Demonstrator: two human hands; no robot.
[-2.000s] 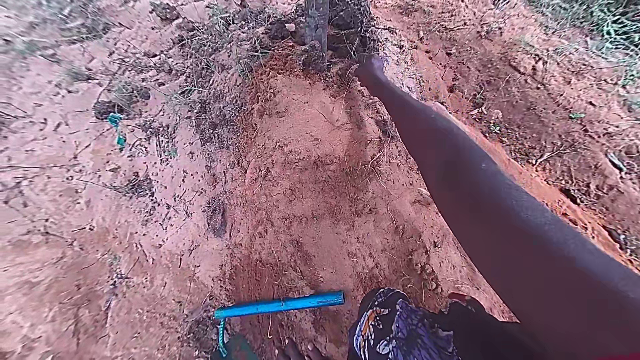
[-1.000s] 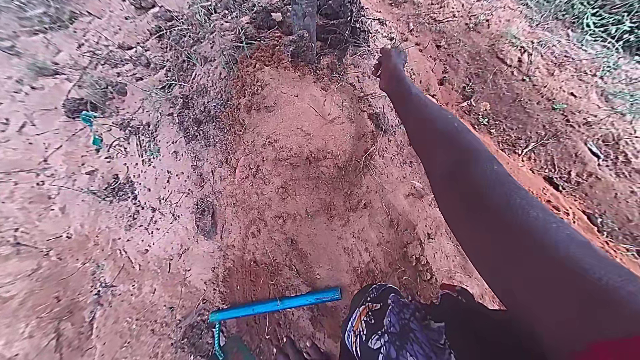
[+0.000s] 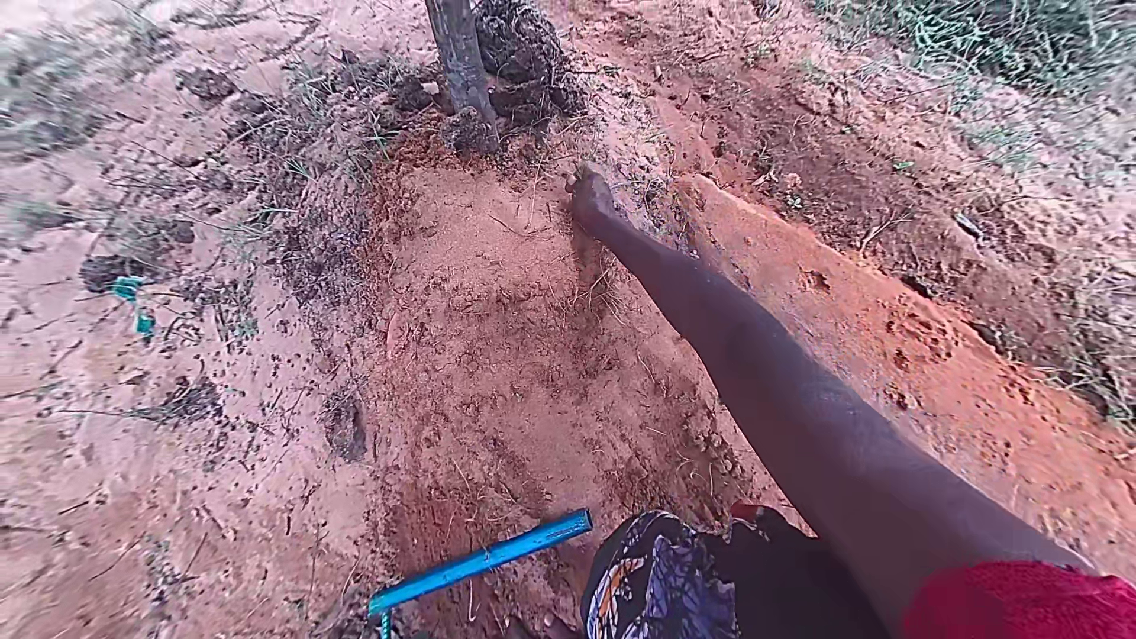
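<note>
My right hand [image 3: 590,197] is stretched far forward over the reddish soil [image 3: 497,346], just right of the base of a wooden post or trunk [image 3: 463,71]. Its fingers look curled; whether anything small is between them is not clear. Near the bottom edge, a blue tube-like handle [image 3: 484,561] lies slantwise, with a thin twisted green-blue piece [image 3: 386,625] at its left end. Patterned cloth [image 3: 661,577] over my leg is to the right of it. My left hand is not in the picture.
Dark clods and roots [image 3: 532,62] lie around the post. A raised ridge of orange soil [image 3: 843,293] runs along the right. Green scraps [image 3: 133,302] and dry twigs are on the left; grass [image 3: 1003,35] grows at the upper right.
My right hand first moved back from beside the post, its fingers coming into sight, and now reaches in left of the orange ridge. The blue handle is tilted more. The view has shifted.
</note>
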